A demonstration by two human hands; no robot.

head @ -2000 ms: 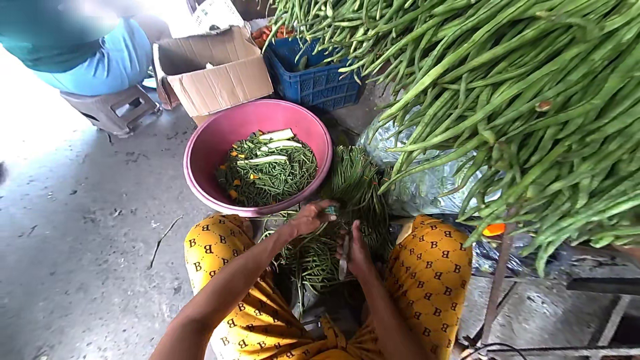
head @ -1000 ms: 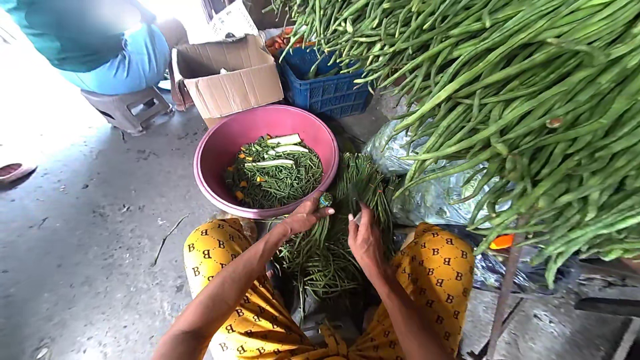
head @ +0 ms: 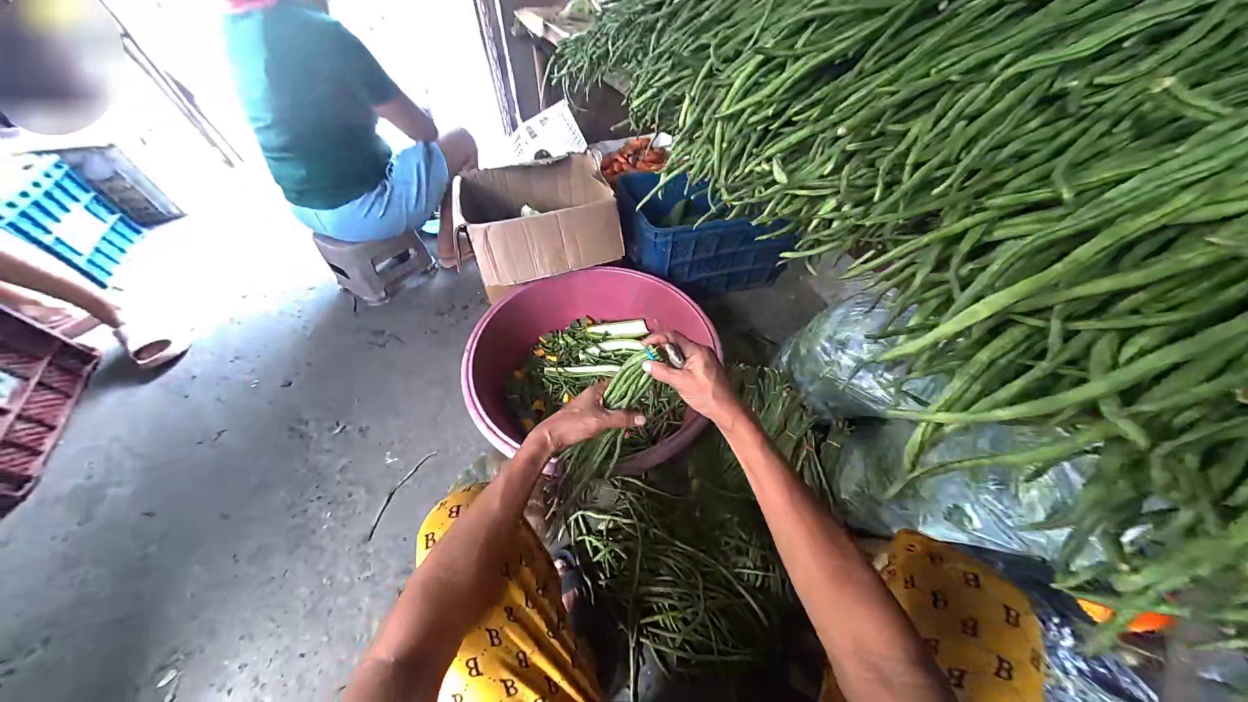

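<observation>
My left hand (head: 583, 417) is closed around the lower part of a bundle of green long beans (head: 632, 382), over the pink plastic tub (head: 485, 390). At the bundle's upper end is my right hand (head: 690, 373), its fingers on the bean ends beside a blue-green band. A small dark metallic thing, perhaps a knife, shows between the right fingers. Cut greens (head: 561, 356) and pale stalks (head: 617, 329) lie in the tub. Between my knees rests a heap of thin green beans (head: 682, 585).
A large pile of long beans (head: 1024, 195) overhangs the right side, above clear plastic bags (head: 965, 478). Behind the tub stand a cardboard box (head: 546, 244) and a blue crate (head: 702, 255). A person (head: 322, 127) sits on a grey stool (head: 375, 268); a red crate (head: 39, 409) is at far left.
Both hands have moved from the heap between my knees to over the tub, with a bean bundle now held. The view has shifted, showing more of the left side.
</observation>
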